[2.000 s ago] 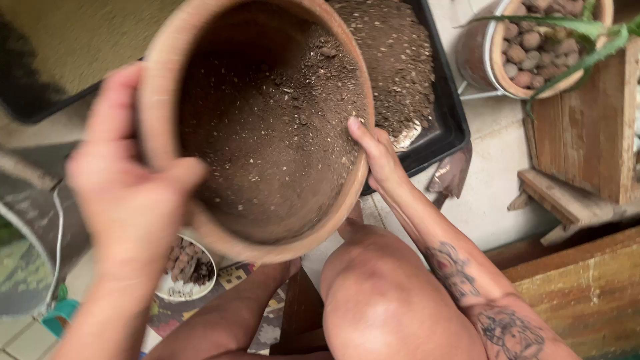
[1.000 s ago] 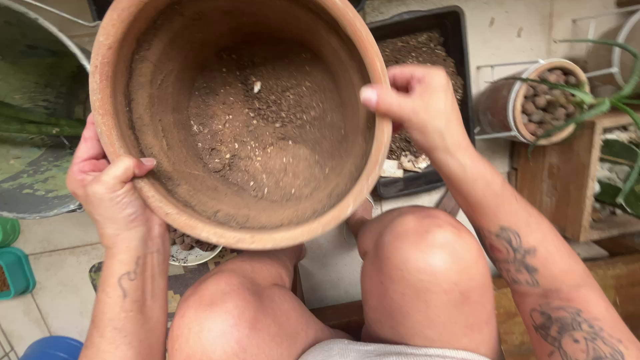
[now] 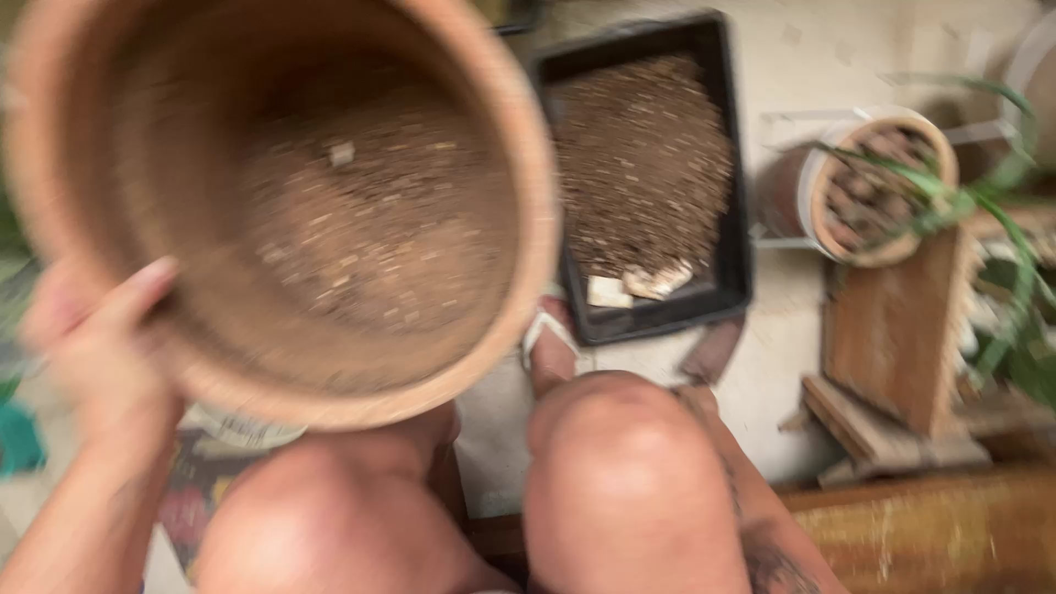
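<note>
A large terracotta pot (image 3: 355,404) is tilted so that I look into its mouth. Crumbly brown soil and pale bits lie on its bottom. My left hand (image 3: 111,338) holds the rim at the lower left, thumb inside. My right arm reaches down beside my right knee. Only a little of my right hand (image 3: 703,398) shows past the knee, close to a brown blade, perhaps a trowel's (image 3: 714,351); whether it grips anything is hidden. A black plastic tray (image 3: 741,247) holds a heap of soil (image 3: 643,165) and white pieces (image 3: 610,291). The view is blurred.
At the right stands a potted plant with long green leaves and brown pebbles (image 3: 879,190), in a white wire stand. Below it are a wooden crate (image 3: 887,330) and a wooden plank edge (image 3: 932,528). A white dish (image 3: 243,429) sits partly under the pot; a teal container (image 3: 18,437) is at far left.
My right hand has left the pot's rim, where it was a second ago, and gone down beside my right knee. The left hand keeps its hold on the rim.
</note>
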